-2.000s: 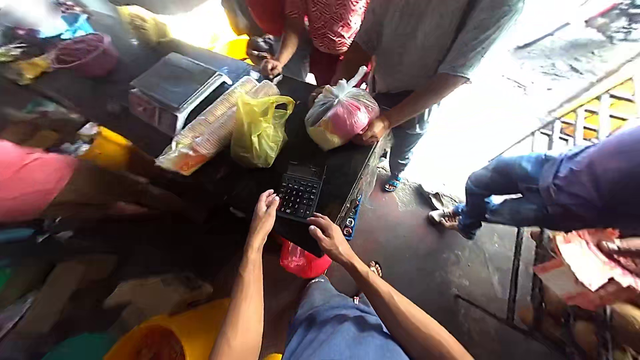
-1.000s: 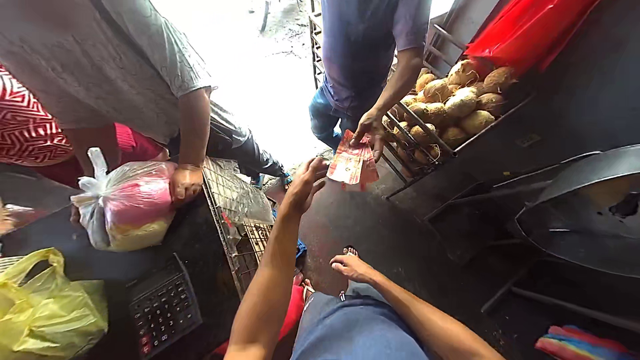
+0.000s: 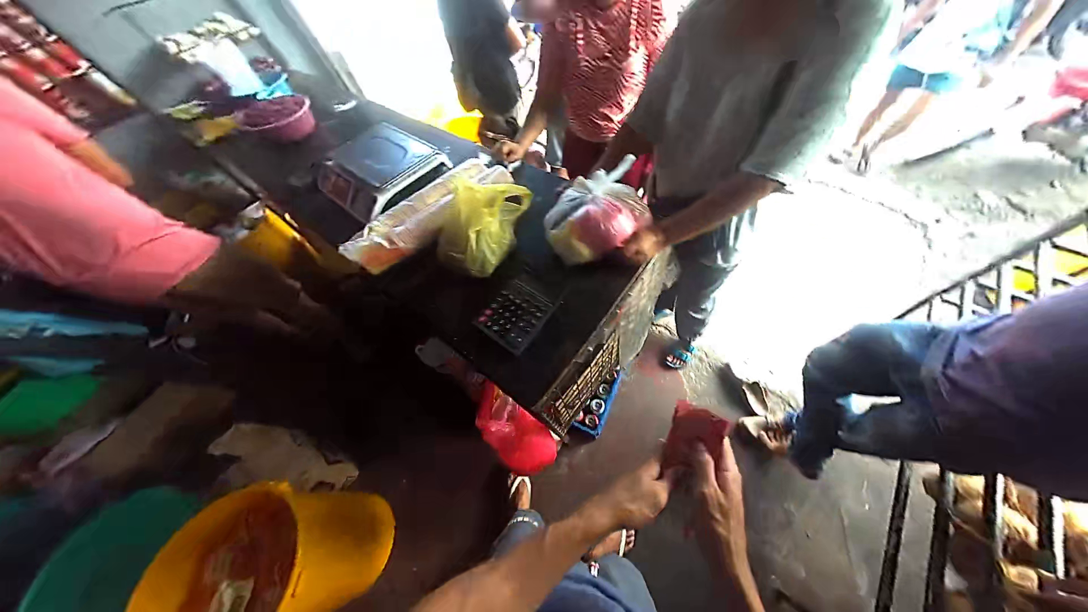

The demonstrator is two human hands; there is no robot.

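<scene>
Red banknotes point(image 3: 695, 429) are held between my two hands, to the right of the black table. My right hand point(image 3: 716, 476) grips them from below, fingers along their face. My left hand point(image 3: 642, 495) closes on their lower left edge. On the table's near corner lies a black calculator point(image 3: 516, 313), with no hand on it. Behind it stand a knotted yellow plastic bag point(image 3: 483, 225) and a clear plastic bag with pink and yellow contents point(image 3: 595, 223), which a person in a grey shirt touches. A grey weighing scale point(image 3: 382, 168) is farther back.
A red plastic bag point(image 3: 517, 433) hangs at the table's near edge, beside a blue crate point(image 3: 602, 406). At lower left stand a yellow bucket point(image 3: 340, 544) and a green tub point(image 3: 102, 552). A person in jeans is at right near a metal rack point(image 3: 939, 510); a pink-sleeved person is at left.
The red banknotes, in another person's hand a second ago, are now in my hands. The view has swung back left toward the table. My hands were at the calculator two seconds ago.
</scene>
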